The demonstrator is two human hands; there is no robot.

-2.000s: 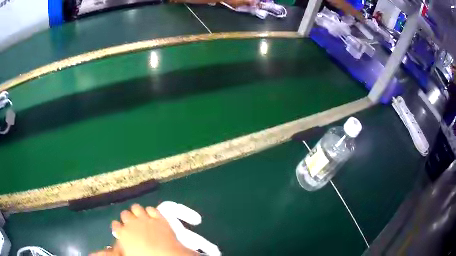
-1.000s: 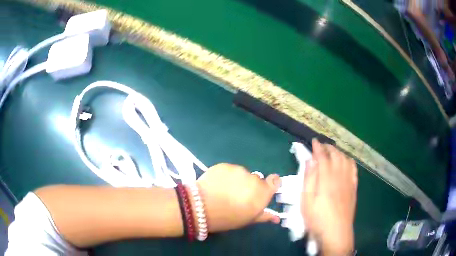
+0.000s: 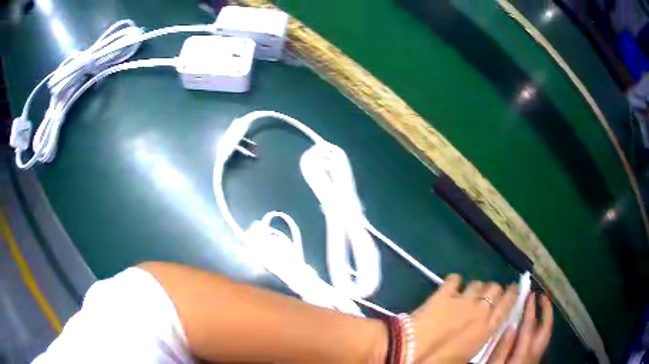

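Note:
My left hand (image 3: 462,318), with bracelets at the wrist, is at the bottom right, its fingers closed over a power strip. The power strip's block is hidden under the hands; a white cord (image 3: 402,254) runs to it. My right hand (image 3: 528,334), partly cut off by the bottom edge, touches the left fingers and holds a white wiping cloth (image 3: 509,323) that shows as a thin folded strip. White looped cord bundles (image 3: 341,213) lie left of my hands. A plug (image 3: 244,147) with metal pins lies at the cord's upper bend.
Two white socket blocks (image 3: 217,64) sit side by side at the upper left, their cords looped into a bundle (image 3: 85,67). A worn yellowish rail (image 3: 405,128) with a dark edge strip (image 3: 484,220) borders the green belt (image 3: 455,85). A floor with a yellow line shows at lower left.
The view has shifted left, so the blocks and cords appear farther right. My left hand now covers the white block that showed between my hands. The bottle is out of view.

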